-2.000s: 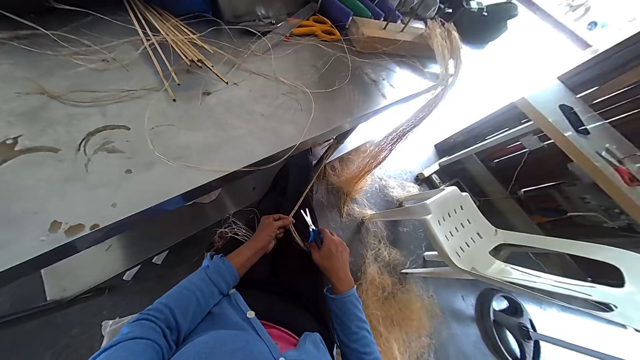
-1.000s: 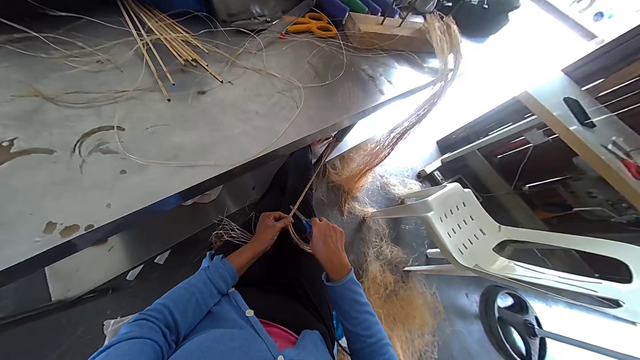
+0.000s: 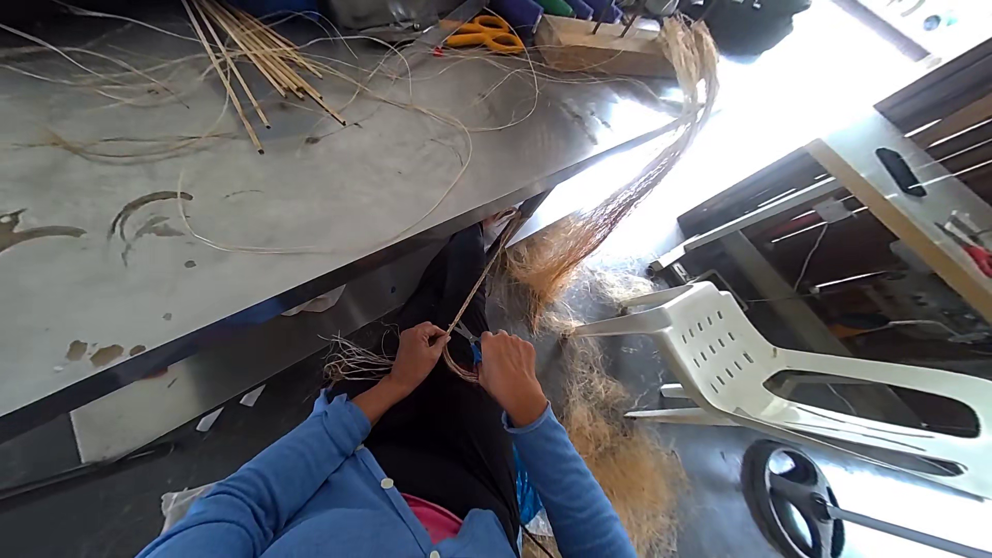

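Note:
Above my lap, my left hand (image 3: 419,353) pinches a thin cord of twisted plant fibre (image 3: 473,293) that runs up to the table's edge. Its lower part curves round toward my right hand (image 3: 509,370), which is closed on a pair of small scissors (image 3: 470,339) with blue handles. The scissor blades point up and left, close beside the cord near my left fingertips. Whether the blades touch the cord cannot be told. A long hank of loose fibre (image 3: 632,186) hangs from the table's right corner. Cut fibre ends (image 3: 353,361) stick out left of my left hand.
On the metal table (image 3: 310,201) lie thin sticks (image 3: 256,62), loose fibre strands, orange-handled scissors (image 3: 484,35) and a wooden block (image 3: 601,46). Loose fibre (image 3: 620,465) covers the floor at my right. Beyond it are a white plastic chair (image 3: 717,356) and a black wheel (image 3: 794,496).
The scissors, with blades spread and raised two seconds ago, have come down beside the cord at my left fingers. My right hand has turned, with its back now more upward.

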